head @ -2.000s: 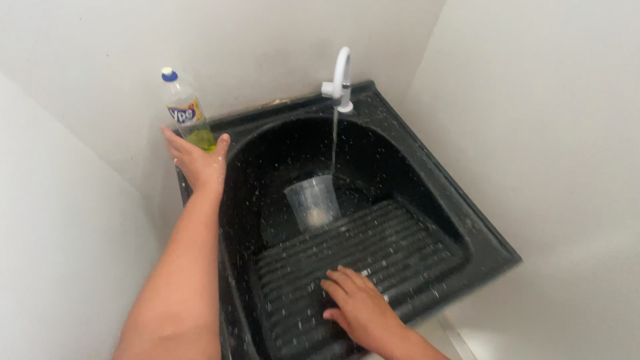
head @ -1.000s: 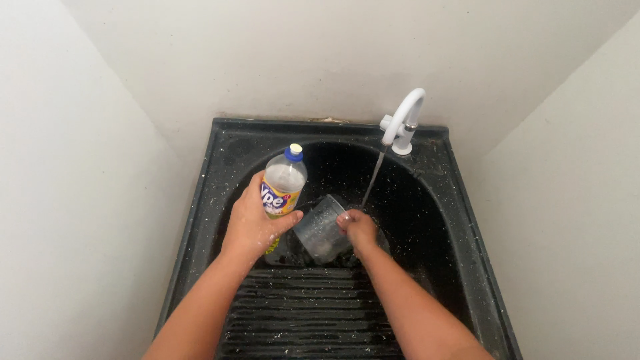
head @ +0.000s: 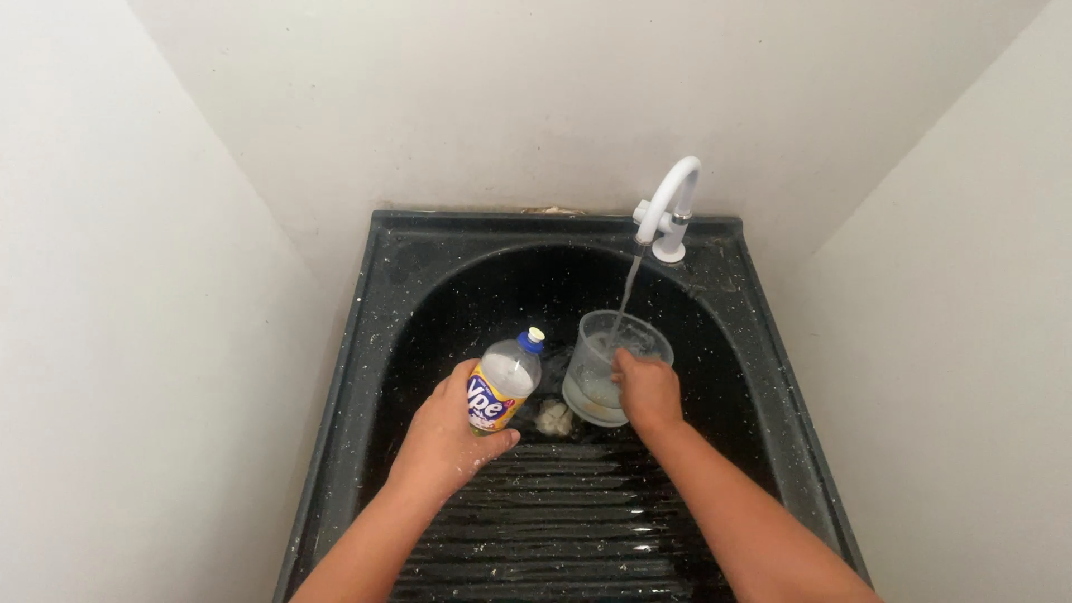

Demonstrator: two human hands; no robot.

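My left hand [head: 444, 435] is wrapped around a clear bottle of Ypê dish soap [head: 502, 381] with a blue cap, tilted a little to the right over the basin. My right hand [head: 649, 389] grips the near rim of a translucent plastic container [head: 590, 377], which stands upright with cloudy water inside. A stream runs into it from the white faucet [head: 670, 201]. Between bottle and container, a pale crumpled lump [head: 554, 418] lies on the basin floor; its material is unclear.
The black speckled laundry sink [head: 343, 402] has a ribbed washboard [head: 536, 519] at its near side. Pale walls [head: 502, 100] close in at the back, left and right.
The soap bottle, earlier on the sink's left rim, is now held over the basin. My right hand left the washboard and took the container, now upright under the stream. The pale lump now lies outside it.
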